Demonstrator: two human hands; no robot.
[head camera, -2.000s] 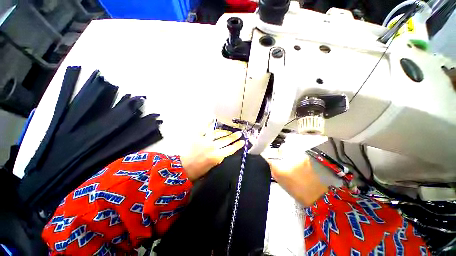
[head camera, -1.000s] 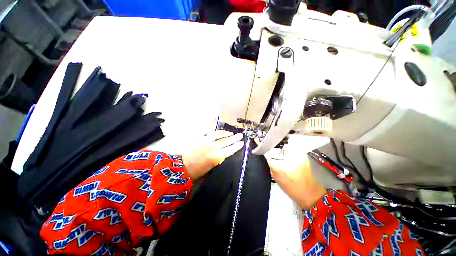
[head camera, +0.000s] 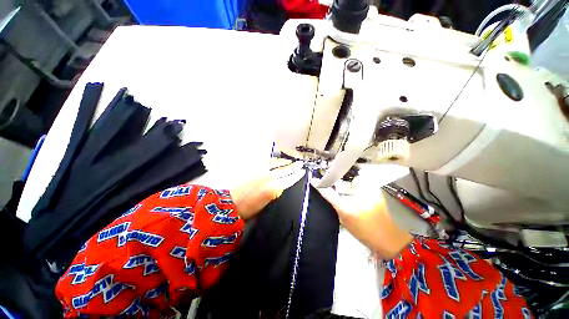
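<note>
A black fabric panel (head camera: 318, 249) with a silvery zipper line (head camera: 299, 240) down it runs from the bottom edge up to the presser foot (head camera: 315, 163) of the white sewing machine (head camera: 430, 81). My left hand (head camera: 265, 188) lies on the panel's left side, its fingertips close to the foot. My right hand (head camera: 362, 212) is at the panel's right edge, just below the machine head, its fingertips near the foot and partly hidden. Both hands hold the cloth at the foot.
A fanned pile of black fabric strips (head camera: 118, 149) lies on the white table (head camera: 231, 75) at left. A red and black tool (head camera: 412, 204) and black cords lie under the machine arm. A shiny black heap (head camera: 536, 271) is at the right edge. A blue crate (head camera: 187, 11) stands behind.
My left fingers are drawn closer together than a second ago, and the cloth beside them is lifted slightly. My right hand stays near the foot. The view has shifted slightly.
</note>
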